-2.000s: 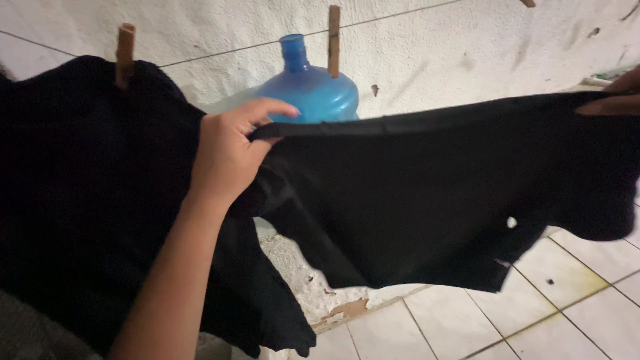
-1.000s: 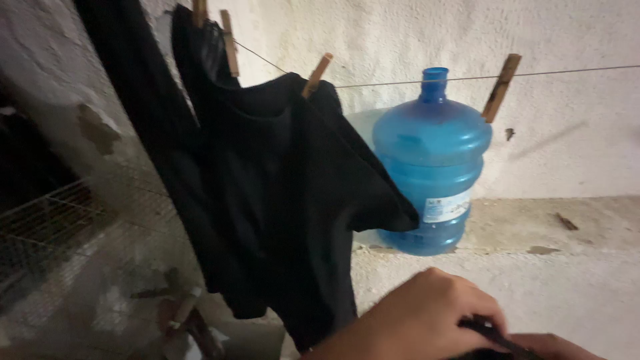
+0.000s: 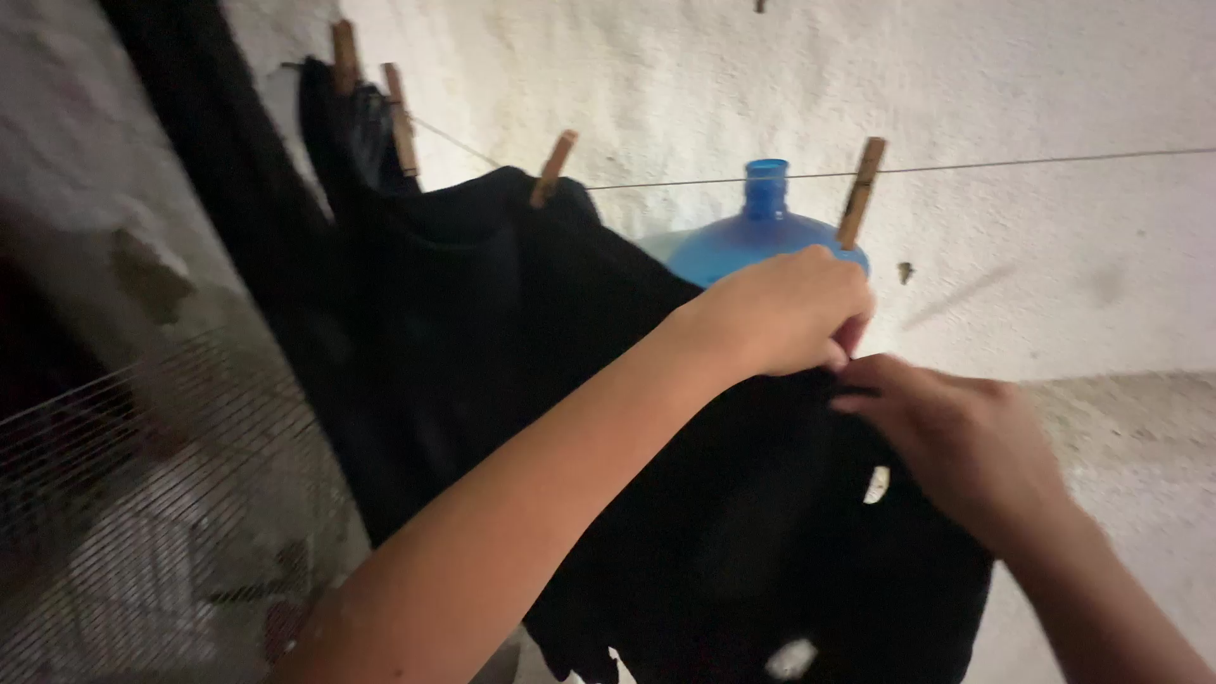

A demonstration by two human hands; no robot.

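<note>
A black cloth garment with several holes hangs from my two hands in front of the wall. My left hand pinches its top edge just below a wooden clothespin on the line. Close beside it, my right hand grips the same edge with thumb and fingers. Further left, another black garment hangs on the clothesline under a wooden clothespin. How the two garments overlap is hard to tell in the dark cloth.
A blue plastic water jug stands behind the line, partly hidden by my left hand. More clothespins hold dark cloth at the left. A wire cage is at the lower left, and a rough ledge runs along the wall at right.
One second ago my hands were low at the frame's bottom edge; now they are raised near the line with the holed garment. Two seconds ago they held it spread wide apart.
</note>
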